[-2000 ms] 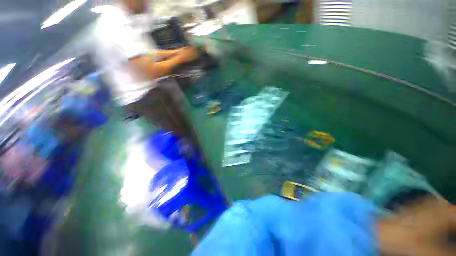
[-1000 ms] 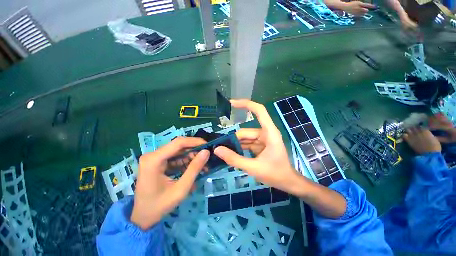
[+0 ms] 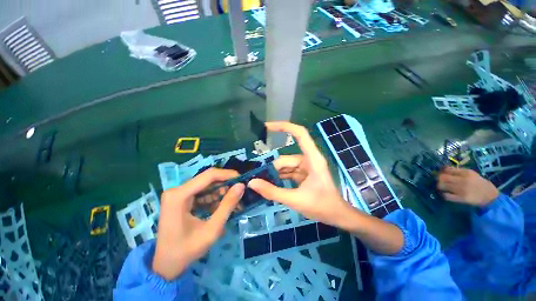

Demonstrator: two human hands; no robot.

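Observation:
My left hand (image 3: 191, 220) and my right hand (image 3: 305, 182) hold a dark plastic frame (image 3: 255, 182) between them, thumbs on its near face. A thin black adhesive pad (image 3: 257, 126) stands on my raised right index fingertip. Below lies a sticker sheet (image 3: 291, 238) with a row of black rectangles. Another sticker sheet (image 3: 352, 159) with black rectangles in two columns lies right of my right hand. Empty pale blue liners (image 3: 282, 276) are heaped under my hands, with black scrap (image 3: 238, 164) behind the frame.
A pale post (image 3: 285, 70) rises ahead. Loose yellow-edged frames (image 3: 187, 145) and a dark frame pile (image 3: 76, 258) lie left. Another person's hand (image 3: 467, 187) is over frames at right. A black scrap pile (image 3: 496, 101) sits far right, a plastic bag (image 3: 157, 52) far left.
Since one second ago, the loose frames on the green surface have shifted left. The neighbour's hand has moved left over the frame pile. My hands keep nearly the same hold.

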